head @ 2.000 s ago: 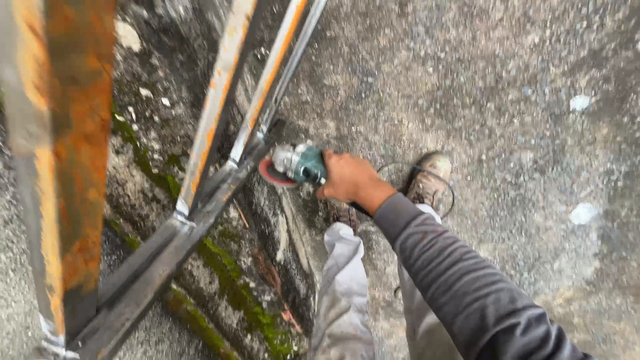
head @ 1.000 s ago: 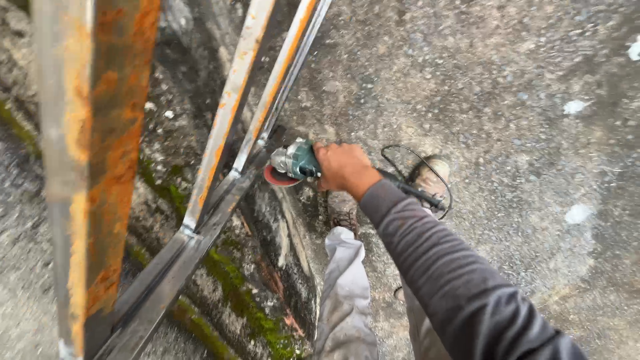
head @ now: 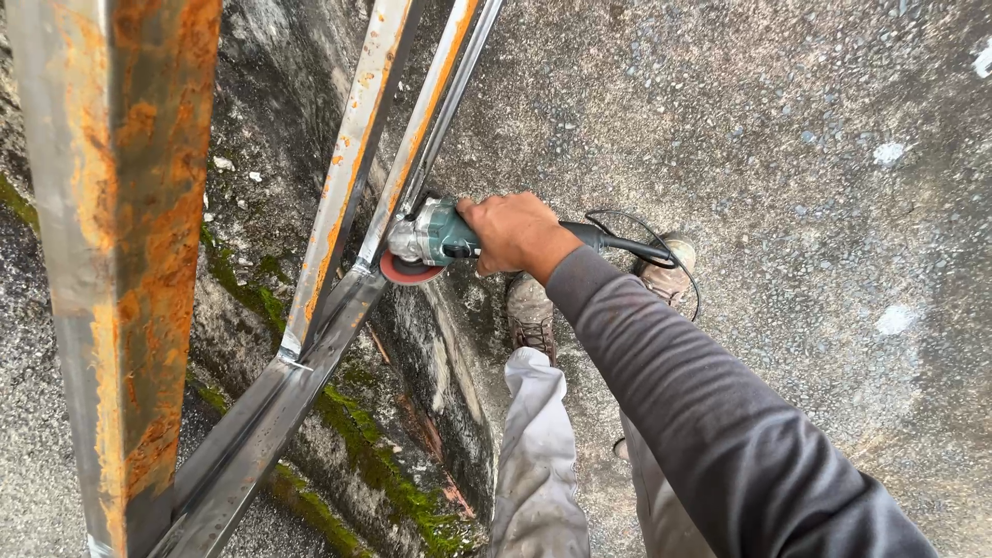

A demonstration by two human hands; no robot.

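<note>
My right hand grips the green body of an angle grinder. The red disc of the grinder is at the lower steel rail, beside the joint where an upright steel bar meets it; whether disc and metal touch I cannot tell. A second upright bar, streaked with orange rust, joins the rail further left at a pale weld seam. Nearest the camera stands a thick, rusty square steel post. My left hand is out of the picture.
A black power cord loops from the grinder over one of my boots. My other boot stands near a low concrete ledge. Green moss grows below the rail. Rough concrete ground extends to the right.
The view has shifted a little. My right hand keeps its hold on the grinder, whose disc stays near the bar's joint with the rail.
</note>
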